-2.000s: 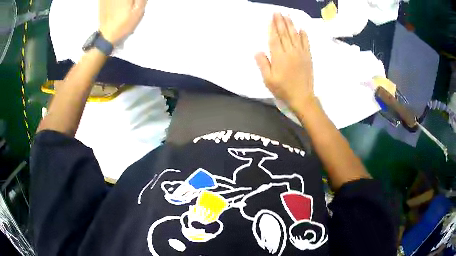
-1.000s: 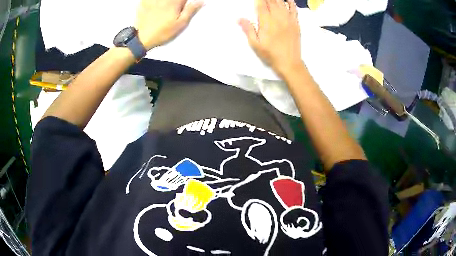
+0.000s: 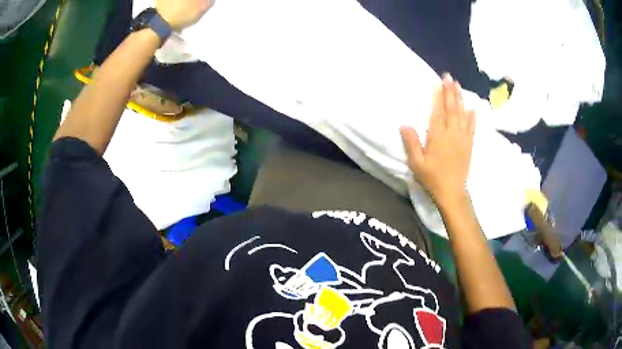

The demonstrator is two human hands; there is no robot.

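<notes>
A long white garment piece (image 3: 300, 68) lies diagonally across the dark padded table (image 3: 416, 20), with folds along its near edge. My left hand (image 3: 183, 11) is at the top edge of the picture, over the cloth's left end; its fingers are partly cut off, so its grip is unclear. My right hand (image 3: 447, 146) lies flat on the right part of the cloth, fingers pointing away and thumb spread. The steam iron's brown handle (image 3: 543, 223) shows just beyond the cloth's right end; the rest of the iron is hardly visible.
A white heap (image 3: 545, 61) lies at the far right, with a yellow-beige piece (image 3: 501, 94) at its edge. The grey iron rest (image 3: 576, 177) is at the right. A white pile (image 3: 177, 160) sits lower left by a yellow frame (image 3: 155, 112), above something blue (image 3: 183, 230).
The view has shifted and turned. The cloth now lies narrower and more diagonal, baring more dark table beyond it. My left hand has moved towards the top edge; my right hand stays flat on the cloth.
</notes>
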